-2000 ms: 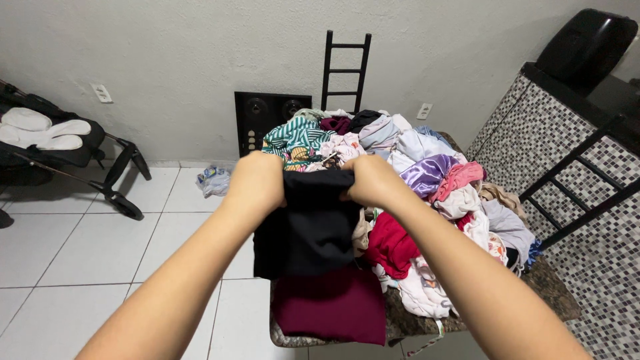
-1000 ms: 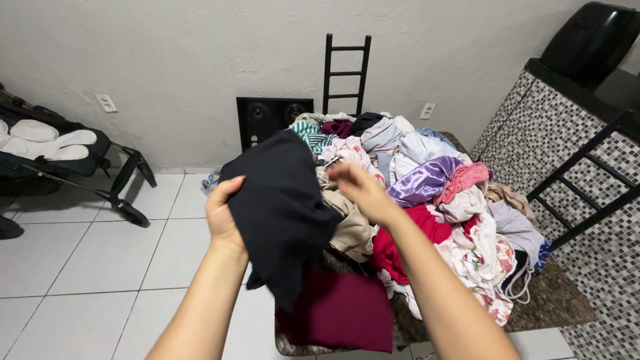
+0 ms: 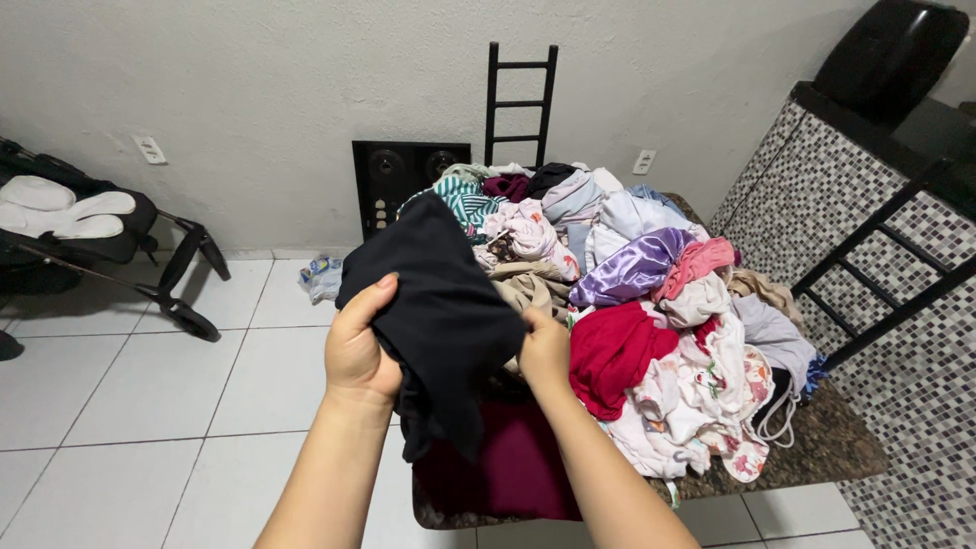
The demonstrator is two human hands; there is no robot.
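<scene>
Both my hands hold a black cloth garment point(image 3: 435, 305) in the air over the near left part of the table. My left hand point(image 3: 364, 347) grips its left side, thumb on top. My right hand point(image 3: 545, 347) pinches its right edge; those fingertips are partly hidden. Beneath the black cloth, a folded maroon cloth point(image 3: 507, 465) lies at the table's near left corner. Right behind my right hand is a large heap of clothes, with a red garment point(image 3: 618, 354), a purple satin piece point(image 3: 629, 267), a beige cloth point(image 3: 534, 286) and a green-and-white striped one point(image 3: 465, 200).
The heap rests on a brown granite table point(image 3: 831, 450). A black cooktop point(image 3: 412, 179) and a black ladder-like frame point(image 3: 520, 103) stand by the wall. Another such frame point(image 3: 888, 267) is at the right, beside a mosaic-tiled counter point(image 3: 907, 396). A stroller point(image 3: 114, 229) stands left; a plastic bag point(image 3: 320, 278) lies on the floor.
My right hand was gripping the black cloth two seconds ago, was off it one second ago, and now grips its right edge. My left hand has kept hold throughout.
</scene>
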